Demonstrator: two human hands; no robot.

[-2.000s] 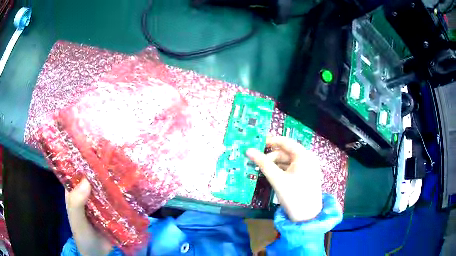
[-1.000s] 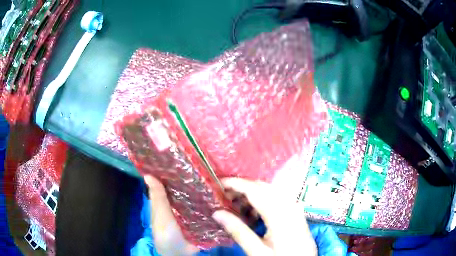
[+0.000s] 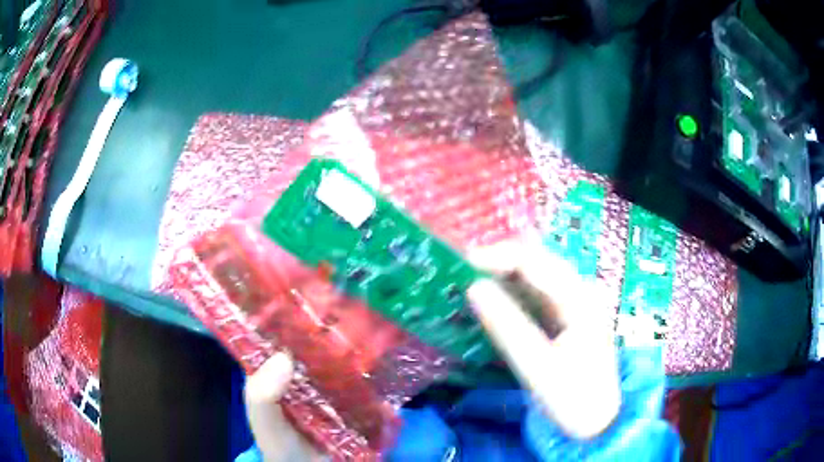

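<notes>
My right hand [image 3: 551, 338] grips the lower right end of a green circuit board [image 3: 379, 257], which is slightly blurred and tilted, with a white patch at its upper left end. My left hand [image 3: 276, 406] holds a red translucent bubble wrap bundle [image 3: 298, 334] at the lower left, just beside the board. An open flap of the wrap [image 3: 434, 117] spreads up behind the board. Two more circuit boards, one [image 3: 578, 226] partly behind my right hand and one [image 3: 646, 271] further right, lie on a pink bubble wrap sheet [image 3: 705, 316].
A black test fixture [image 3: 723, 194] with a green button and clear plate stands at the right. A white label strip [image 3: 86, 171] with a small roll lies at the left. Stacked boards in red wrap [image 3: 50, 117] stand at the far left. A black cable lies at the back.
The board has come out of the wrap and its green face now shows in my right hand. Two seconds ago that hand was at a board on the sheet. The view has shifted.
</notes>
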